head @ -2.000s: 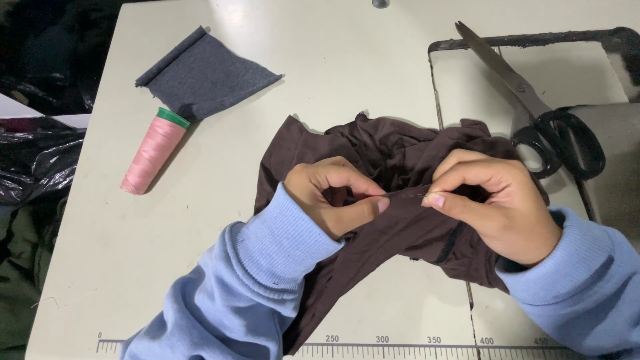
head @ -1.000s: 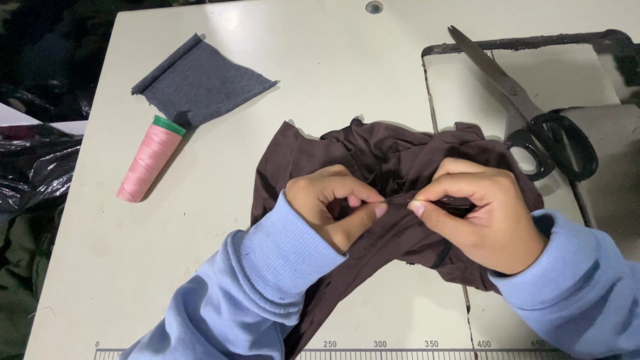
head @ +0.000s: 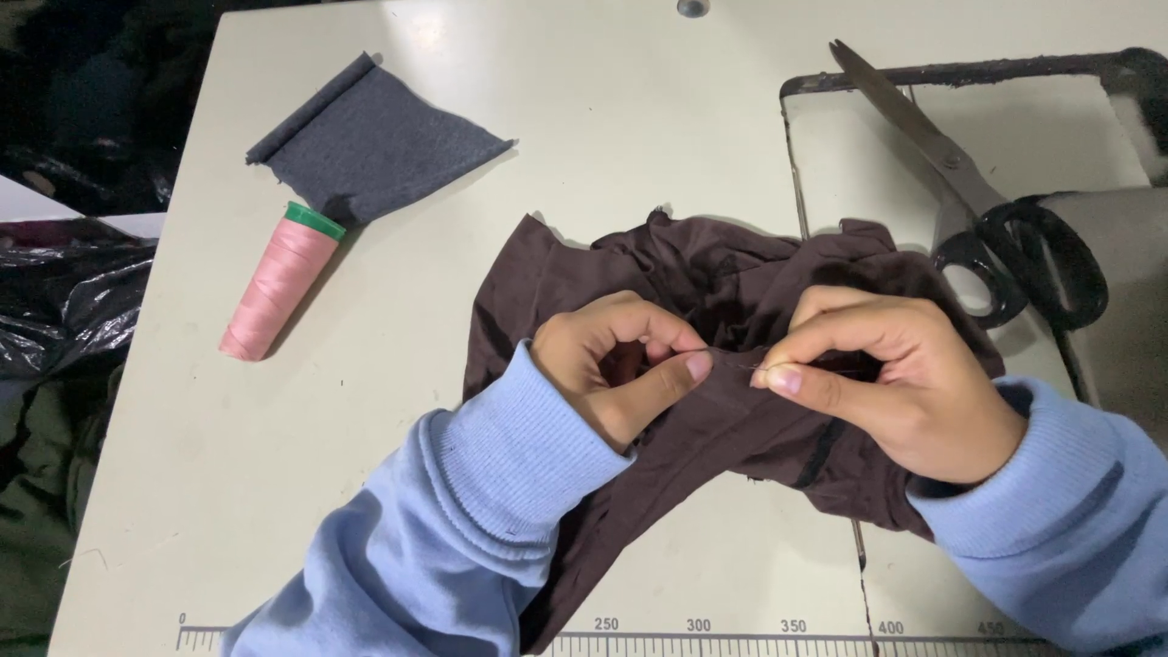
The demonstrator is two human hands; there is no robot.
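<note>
A dark brown fabric garment piece (head: pixel 675 456) lies bunched on the pale table, partly beneath both hands. My left hand (head: pixel 630 365) pinches a seam of it between thumb and index finger. Just to the right, my right hand (head: pixel 876 374) pinches at the same seam, its thumb and index finger closed on the fabric or on a thread too fine to tell. A short stretch of seam shows between the fingertips. Whether there is a needle cannot be seen. Black-handled scissors (head: pixel 954 164) lie half-open beyond the right hand, next to the fabric.
A cone of pink thread (head: pixel 278 287) lies on its side at the left, touching a dark grey cloth scrap (head: pixel 383 137). A printed ruler scale (head: pixel 739 646) runs along the near edge. At the right is a dark-edged panel (head: pixel 967 73); black plastic (head: pixel 68 301) lies left of the table.
</note>
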